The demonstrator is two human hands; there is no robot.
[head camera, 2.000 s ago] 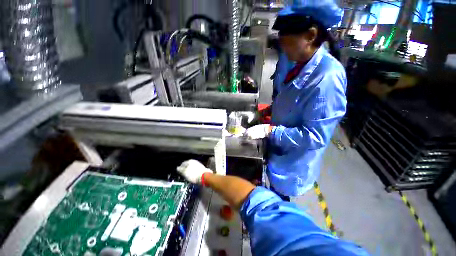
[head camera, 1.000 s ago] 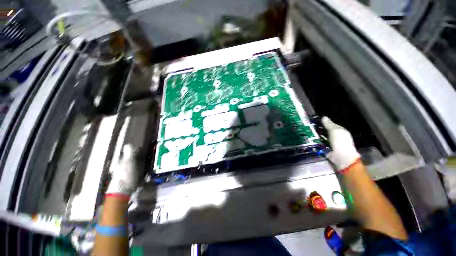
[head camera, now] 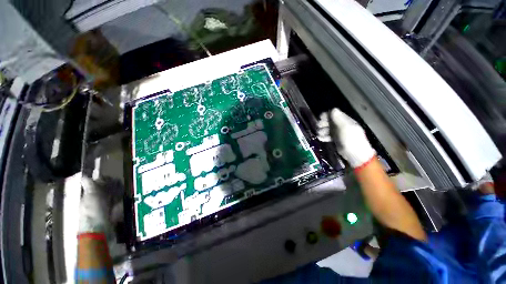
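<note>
A large green circuit board (head camera: pixel 213 125) with silver-white patches and white rings lies on the dark-edged conveyor frame (head camera: pixel 222 214) in front of me. My right hand (head camera: pixel 349 137), in a white knit glove with a red cuff, is just beyond the board's right edge, over the dark gap; whether its fingertips touch the rail cannot be told. My left hand (head camera: pixel 93 206), in a white glove with a red cuff, is left of the board, apart from it, over a pale ledge. It is blurred and its fingers are hard to make out.
Push buttons (head camera: pixel 312 237), a larger red-orange knob (head camera: pixel 331 227) and a lit green-white button (head camera: pixel 352 218) sit on the machine front. A grey-white beam (head camera: pixel 421 83) runs along the right. A blue sleeve and part of another arm (head camera: pixel 486 191) show at the right edge.
My view first swung from the coworker to the board, then shifted slightly. The board now shows lower and further left. Both hands stay at its sides. The green-white button looks brighter.
</note>
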